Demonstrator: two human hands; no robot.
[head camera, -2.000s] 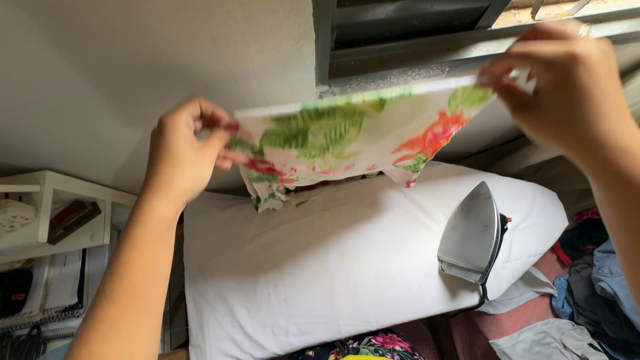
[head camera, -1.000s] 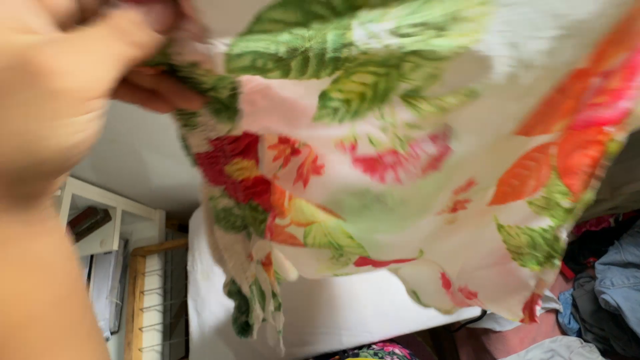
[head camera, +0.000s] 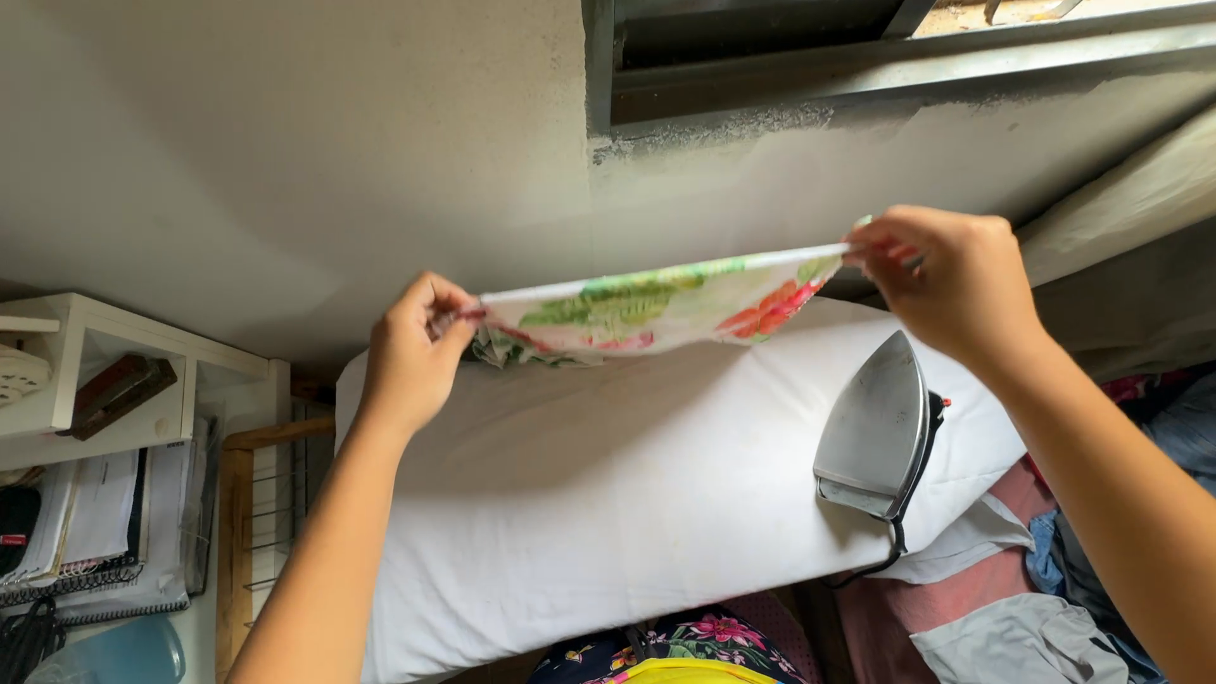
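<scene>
A white floral cloth with green leaves and red flowers (head camera: 665, 306) is stretched between my two hands above the far edge of the ironing board. My left hand (head camera: 415, 351) pinches its left corner, where the fabric bunches and hangs. The right corner is pinched in my right hand (head camera: 950, 275), a little higher. Below lies the ironing board's white cover (head camera: 570, 494), partly shaded by the cloth. A clothes iron (head camera: 874, 427) rests at the board's right end with its metal soleplate exposed and its tip away from me; its dark cord runs off the near edge.
A white shelf unit (head camera: 237, 380) with spiral notebooks (head camera: 104, 532) stands at the left, beside a wooden-framed rack (head camera: 236, 560). Piled clothes (head camera: 1035, 636) lie at the lower right. Behind the board is a wall with a metal window frame (head camera: 855, 81).
One second ago the cloth hung close before the camera, hiding much of the board. Now it is farther off, held taut by both hands over the board's far side.
</scene>
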